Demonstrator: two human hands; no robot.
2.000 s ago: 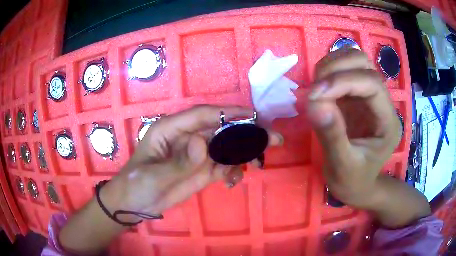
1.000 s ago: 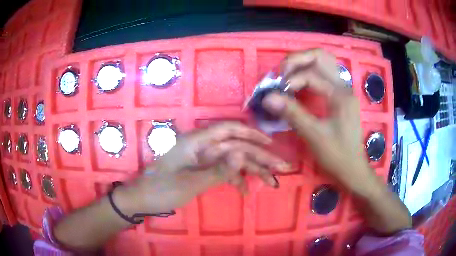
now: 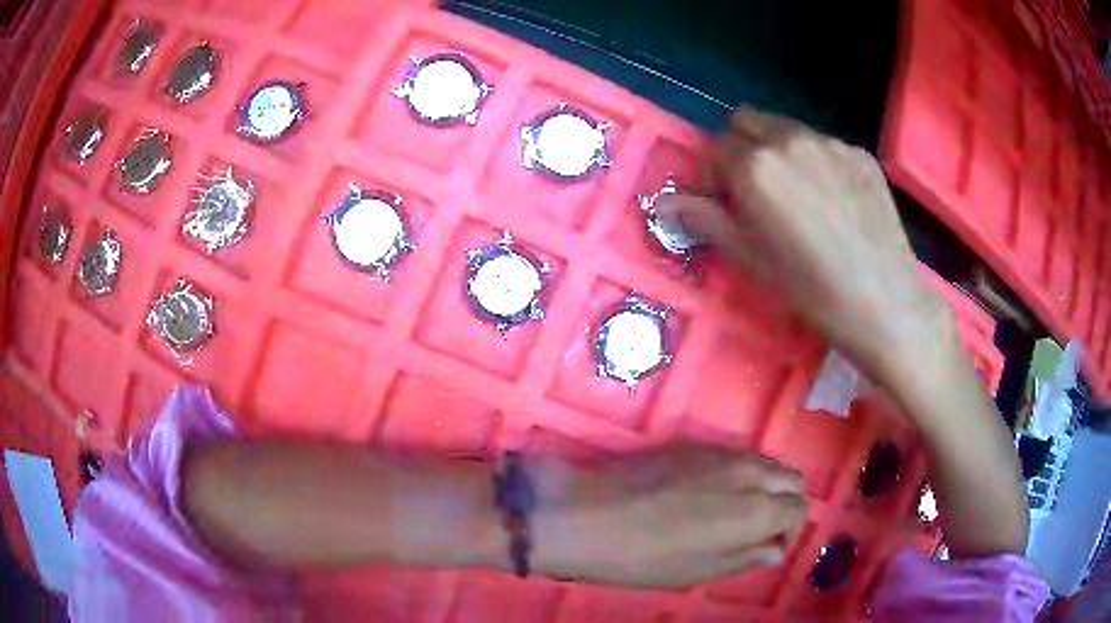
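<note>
Round silver watch heads with pale, brightly shining faces, such as one point(image 3: 506, 284), lie in square pockets of the red-pink foam tray point(image 3: 445, 335). My right hand point(image 3: 792, 225) is at the upper right, with blurred fingertips at the edge of a watch head point(image 3: 669, 224) in its pocket. Whether they grip it cannot be told. My left hand point(image 3: 682, 514) reaches across the lower middle, palm down, fingers pointing right. Its palm is hidden, and whether it holds anything does not show. A white cloth point(image 3: 833, 385) lies on the tray beside my right forearm.
Dark-faced watch heads point(image 3: 835, 562) lie at the lower right. Smaller-looking watch heads point(image 3: 145, 162) fill pockets at the left. Another red foam tray point(image 3: 999, 158) stands at the upper right beside a dark green surface point(image 3: 804, 55). Papers point(image 3: 1078, 487) lie at the far right edge.
The view has turned and shifted left. My right hand has moved to the left-hand watch heads; the dark piece it held no longer shows. My left arm now lies across the lower tray.
</note>
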